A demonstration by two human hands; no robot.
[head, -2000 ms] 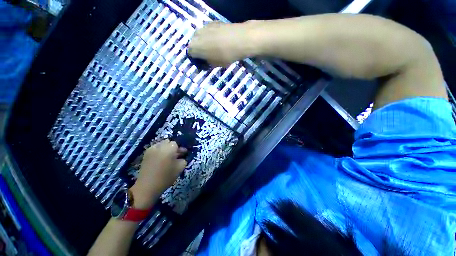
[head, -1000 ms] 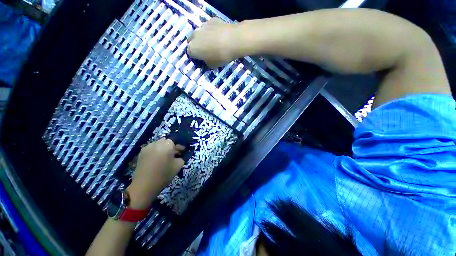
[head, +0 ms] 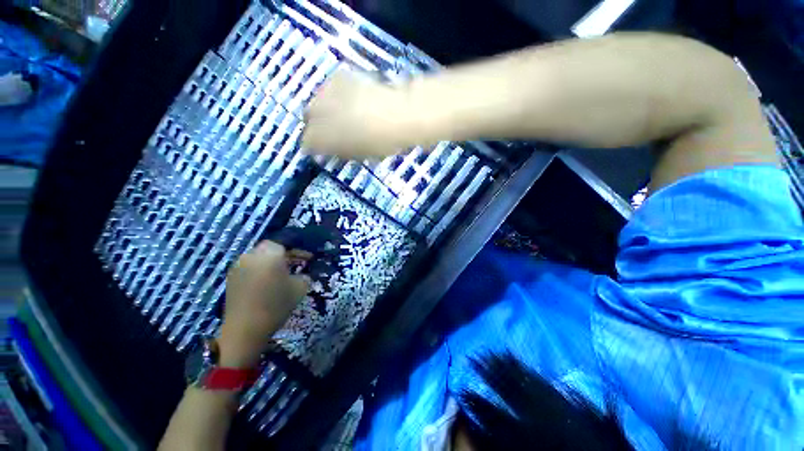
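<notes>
Rows of shiny metal parts (head: 189, 181) fill a large black tote (head: 57, 211). A shallow black parts tray (head: 421, 240) lies on the rows, with small whitish pins (head: 366, 264) heaped in it and a dark bare patch in the middle. My left hand (head: 269, 286), with a watch on a red band, is at the tray's left side; its fingers are bent and look black at the tips. My right hand (head: 357, 114) is over the rows above the tray, blurred, with its fingers curled down and hidden. I cannot tell whether either hand holds anything.
The tote's raised rim (head: 485, 225) runs between the rows and my blue smock (head: 696, 238). Dark hair shows at the bottom. Another person's blue sleeve (head: 40, 114) is at the upper left. A pale bar (head: 604, 16) is at the top right.
My right hand has moved down and left, nearer the parts tray. My left hand has shifted slightly left, towards the tray's edge. The view has shifted a little.
</notes>
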